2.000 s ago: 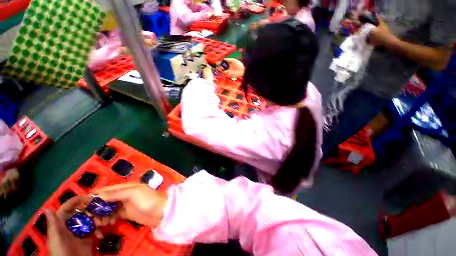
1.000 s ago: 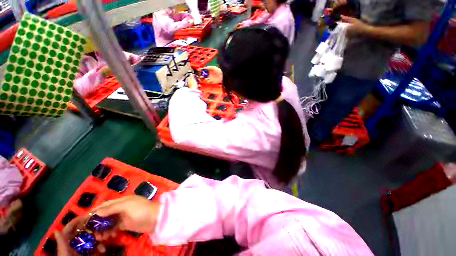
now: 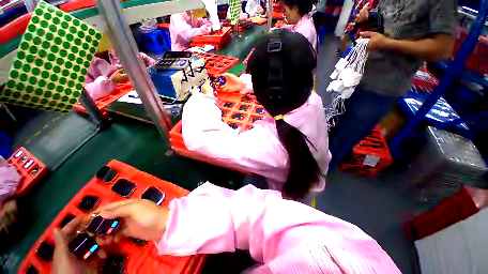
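Note:
My right hand (image 3: pixel 138 218), in a pink sleeve, holds a smartwatch (image 3: pixel 103 225) over the tray. My left hand (image 3: pixel 65 256), at the lower left and partly cut off by the bottom edge, holds a second smartwatch (image 3: pixel 83 245) beside it. Both screens are dark with small coloured lit marks. The orange-red pocketed tray (image 3: pixel 140 176) lies under my hands with several dark watches in its pockets, one of them a watch with a pale rim (image 3: pixel 153 195). My hands hide part of the tray.
A worker in pink (image 3: pixel 230 136) sits ahead at another orange tray (image 3: pixel 182 140). A metal post (image 3: pixel 134 69) and a green-dotted sheet (image 3: pixel 51 59) stand at left. A blue-fronted instrument (image 3: pixel 171 80) is beyond. At right, a standing person holds white cables (image 3: pixel 348 72).
The two held watch screens have changed from blue-violet dials to dark screens with small coloured marks. Both hands remain over the tray. The view has shifted slightly.

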